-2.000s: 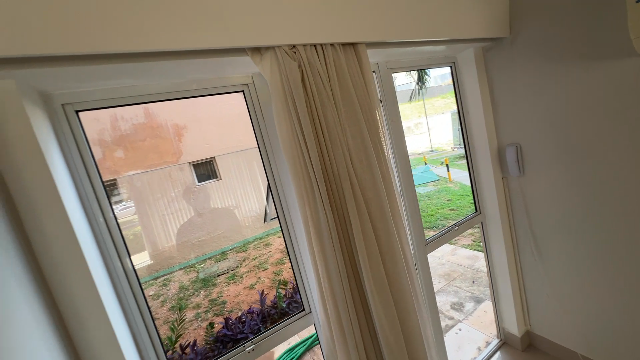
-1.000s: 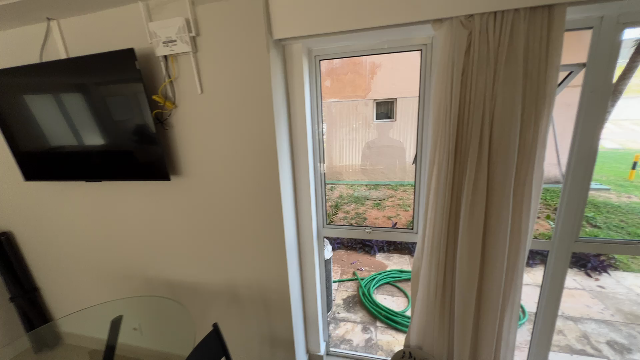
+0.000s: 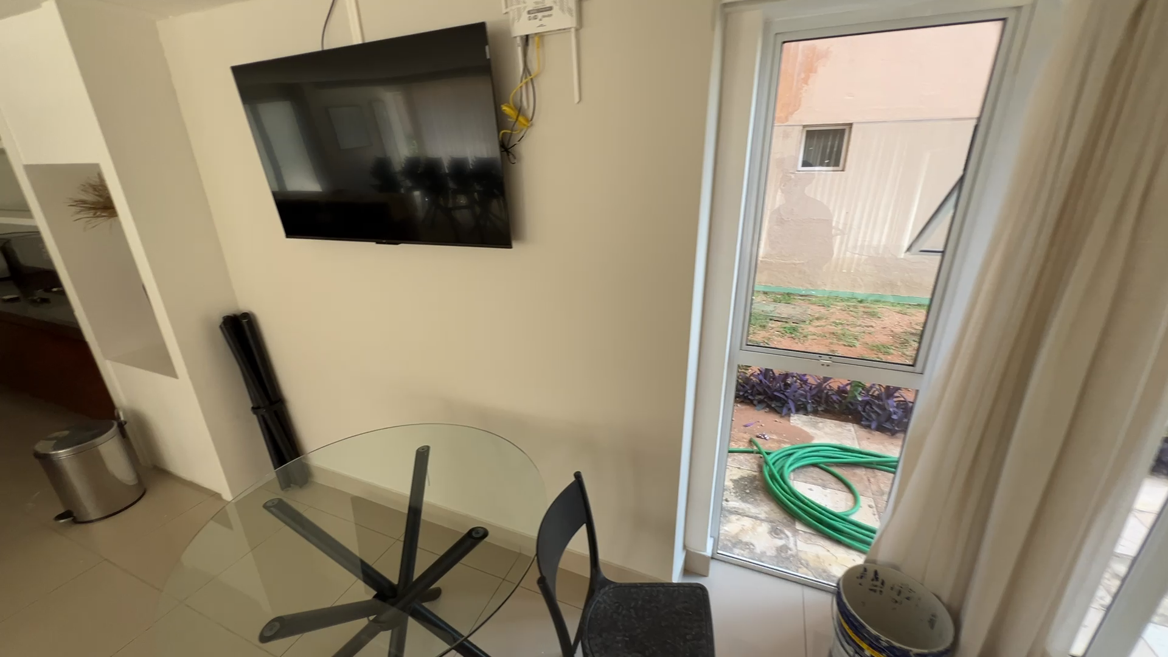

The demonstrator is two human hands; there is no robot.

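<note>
Neither of my hands shows in the head view. Low in the view stands a round glass table (image 3: pixel 365 511) on crossed black legs, with a black chair (image 3: pixel 630 602) at its right side. A flat television (image 3: pixel 383 137) hangs on the wall above the table. To the right of the wall is a tall window (image 3: pixel 849 201) in a light frame, and a cream curtain (image 3: pixel 1031 319) hangs beside it. Through the lower pane a coiled green hose (image 3: pixel 812 497) lies on the paving outside.
An open bucket (image 3: pixel 890 611) stands on the floor below the curtain. A steel pedal bin (image 3: pixel 89 470) is at the far left. Dark bundled poles (image 3: pixel 260 401) lean in the wall corner. A white box (image 3: pixel 543 16) with hanging cables is mounted beside the television.
The view has swung left and down from the windows and curtain. The television, table and chair, partly in view one second ago, show more fully; the pedal bin and bucket have come into view.
</note>
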